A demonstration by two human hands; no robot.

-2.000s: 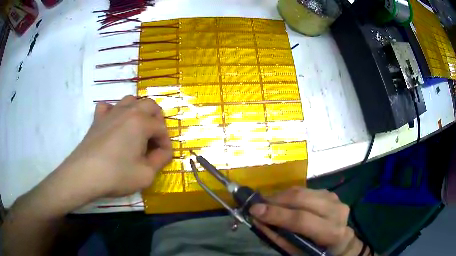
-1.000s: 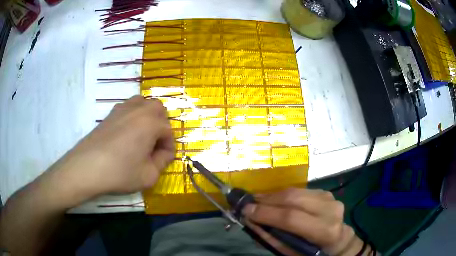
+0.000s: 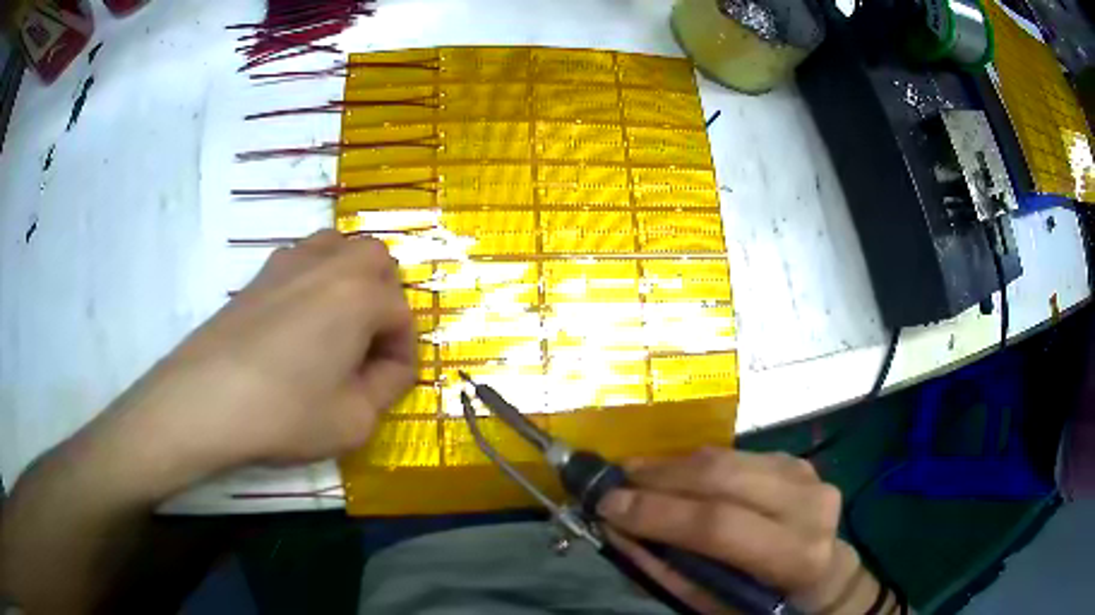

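The amber heater sheet (image 3: 576, 180) lies flat, with glare across its lower middle. Dark red lead wires (image 3: 282, 191) stick out past its left edge in rows. My left hand (image 3: 306, 348) rests over the sheet's left edge, fingertips pinched; a short dark wire end shows just right of them, the rest is hidden. My right hand (image 3: 733, 523) holds the soldering iron (image 3: 588, 481) like a pen. Its tip is just right of the first inner grid line, near that wire end; contact is unclear. The curved solder feed tube (image 3: 498, 460) ends beside the tip.
A wire bundle (image 3: 300, 27) lies at top left near red packaging (image 3: 54, 42). A yellowish tub (image 3: 745, 42), a long black box (image 3: 889, 204) with a metal bracket (image 3: 975, 162), a green spool (image 3: 955, 30) and more amber sheets (image 3: 1057, 120) are at right. The bench's front edge curves below.
The iron tip was at the grid line by the left fingertips one second ago; now it is slightly to the right of it. My left hand has barely moved.
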